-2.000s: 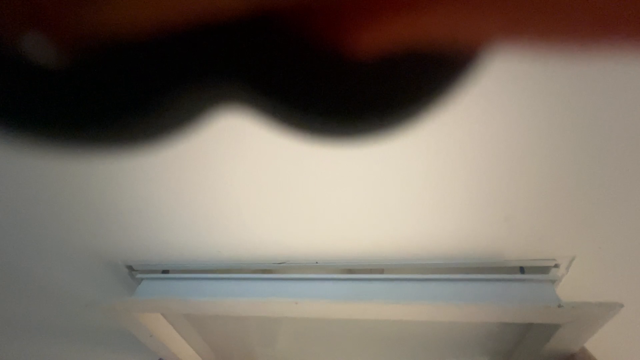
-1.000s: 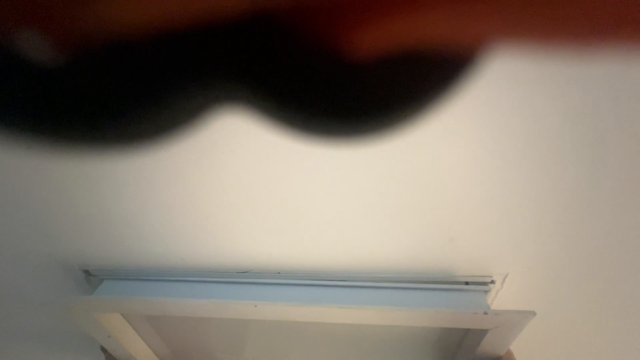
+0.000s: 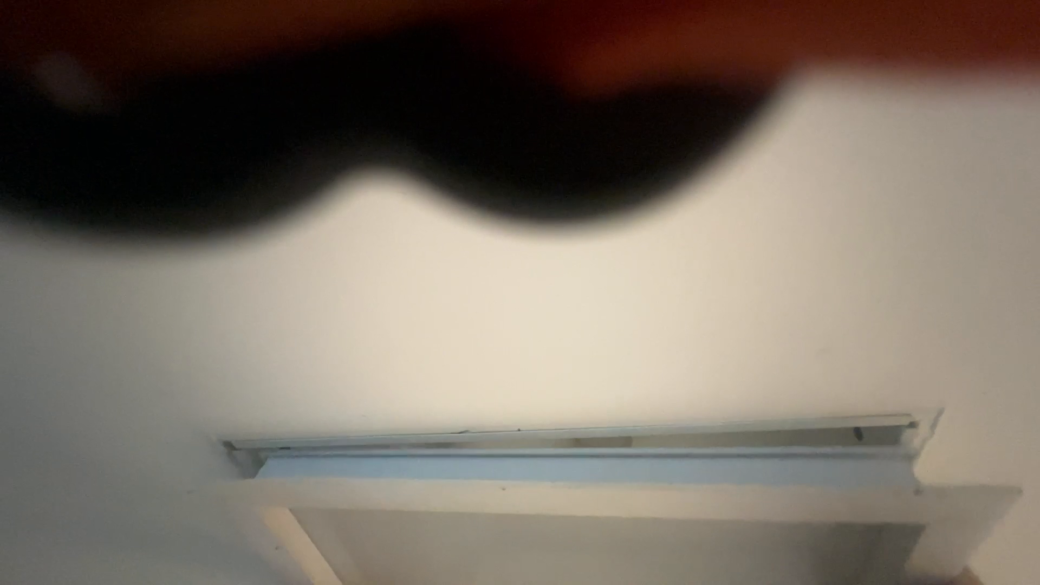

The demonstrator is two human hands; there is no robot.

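Note:
A white framed panel [image 3: 569, 500] with a pale blue upper edge strip [image 3: 585, 469] spans the lower part of the view. Just above it, a long narrow opening with a thin rim [image 3: 569, 432] lies in a cream-white surface. The gap between rim and strip is thin at the left and wider at the right. A small brownish patch at the bottom right corner, beside the frame, may be part of my right hand [image 3: 967, 577]; its fingers and grip cannot be made out. My left hand is not in view.
A blurred black shape with a scalloped lower edge [image 3: 552, 162] and a reddish-brown band [image 3: 894, 36] cover the top of the view, very close to the camera. The plain cream-white surface [image 3: 528, 325] surrounds the opening.
The gap between the panel's strip and the opening's rim is wider at the right than one second ago, when it was narrow along its length. The view has shifted.

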